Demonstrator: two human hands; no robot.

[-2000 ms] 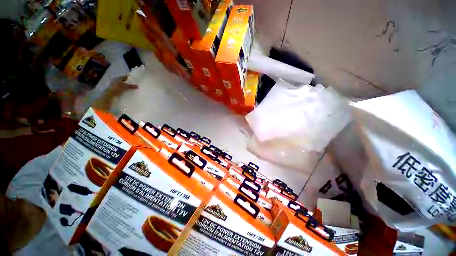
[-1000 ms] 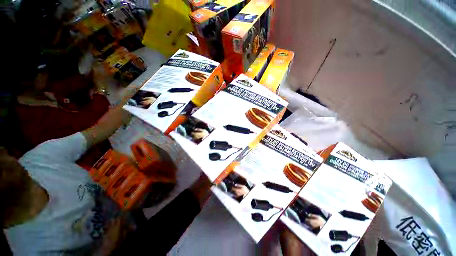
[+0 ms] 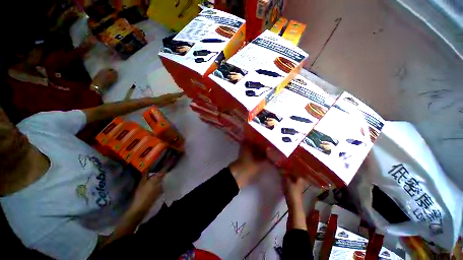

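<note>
A large block of stacked cartons (image 3: 259, 76) stands in front of me, with white printed faces up and orange sides. Several columns sit side by side in a slanting row. My left hand (image 3: 249, 163), in a black sleeve, is against the near orange side at the middle. My right hand (image 3: 294, 187) is against the near side further right, under the edge of the rightmost column. Both hands hold the block; their fingertips are dark, blurred and partly hidden by it.
A person in a white T-shirt (image 3: 71, 177) sits at left beside a row of orange cartons (image 3: 133, 144). Another person in dark red is beyond. A white sack (image 3: 414, 188) with Chinese lettering lies at right, open cartons (image 3: 348, 245) below it. A yellow bag (image 3: 175, 14) and upright cartons are behind.
The cartons were close to me with slotted orange tops showing; now the block lies further away, white faces up. Since one second ago it sits higher in view, and both hands have become visible.
</note>
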